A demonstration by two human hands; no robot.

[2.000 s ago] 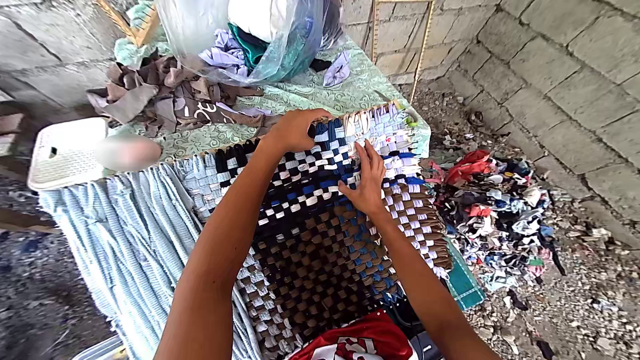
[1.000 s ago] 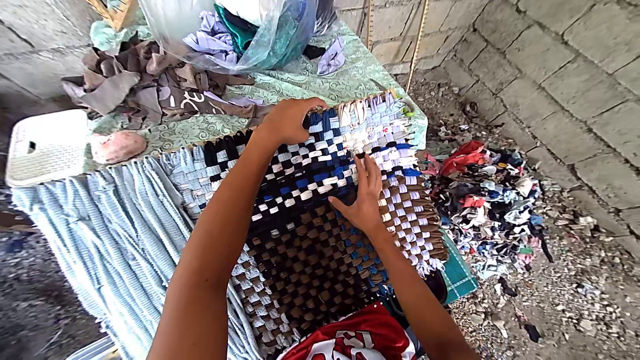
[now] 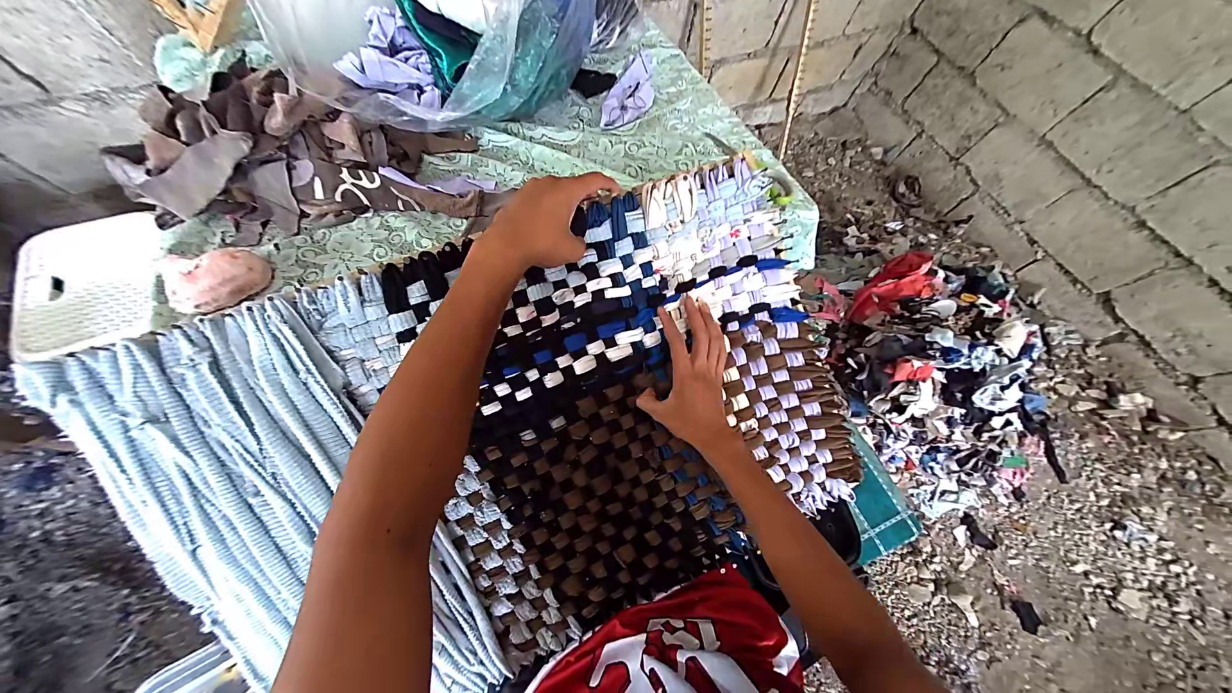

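Observation:
A rug of fabric strips (image 3: pixel 606 481), woven in a checkered pattern of brown, black, white, blue and lilac, lies before me on a loom frame. Long unwoven pale blue strips (image 3: pixel 221 423) stretch over its left part. My left hand (image 3: pixel 549 221) is at the far edge of the weave, fingers curled over the frame's edge; whether they grip it is unclear. My right hand (image 3: pixel 695 375) rests on the weave's right part, fingers spread, holding nothing.
Brown fabric scraps (image 3: pixel 269 159) and a clear plastic bag of cloth (image 3: pixel 520 77) lie on a green patterned tablecloth (image 3: pixel 549 154). A white plastic basket (image 3: pixel 87 279) stands at the left. Scraps (image 3: pixel 953 375) cover the ground right, near a block wall (image 3: pixel 1088 164).
My right hand has moved down the weave, away from the far edge, and its fingers have spread. My left hand stays at the far edge.

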